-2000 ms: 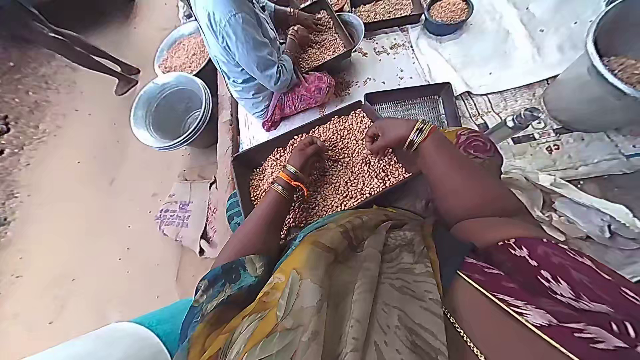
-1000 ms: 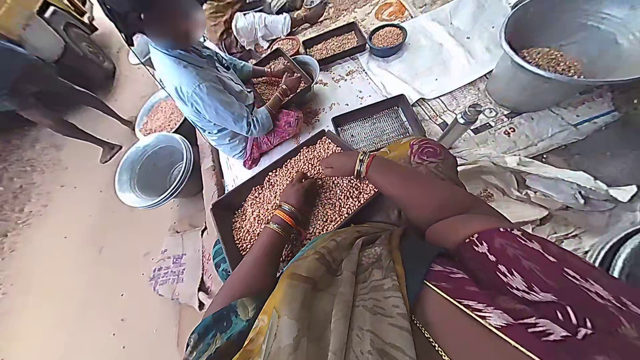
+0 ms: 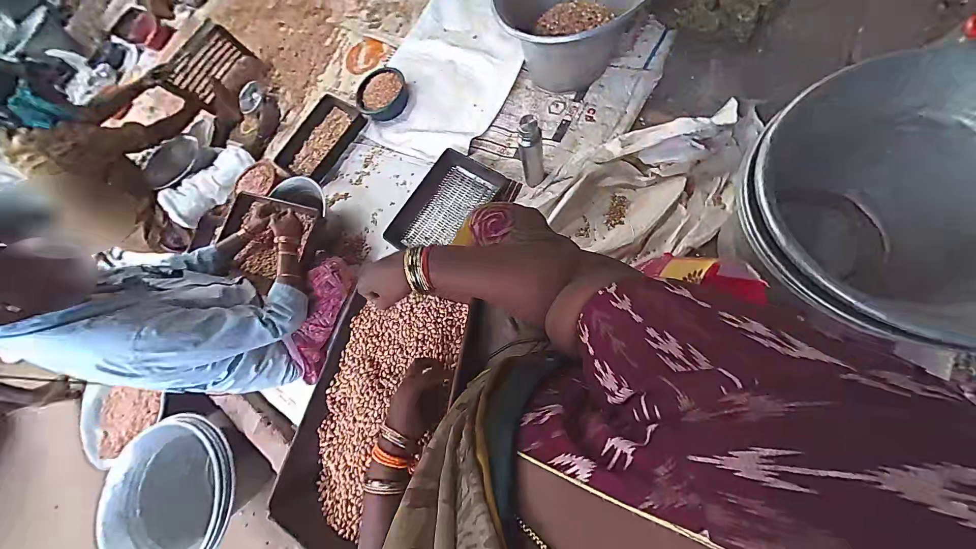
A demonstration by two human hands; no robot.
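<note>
A dark rectangular tray of shelled nuts, which look like peanuts, lies before me. My left hand, wearing orange and metal bangles, is low over the nuts at the tray's near side, its fingers bent down and partly hidden. My right hand, with gold and red bangles at the wrist, is curled over the tray's far end. Whether either hand holds any nuts cannot be seen. Just beyond the right forearm is a dark-framed tray with a perforated metal bottom.
At left a person in a blue shirt works over a smaller tray. Stacked metal tubs stand lower left, larger ones at right. A metal bottle, a small bowl of nuts and a big metal tub stand beyond.
The view has swung strongly to the right. My hands, close together over the nuts one second ago, are now farther apart, the right one at the tray's far end.
</note>
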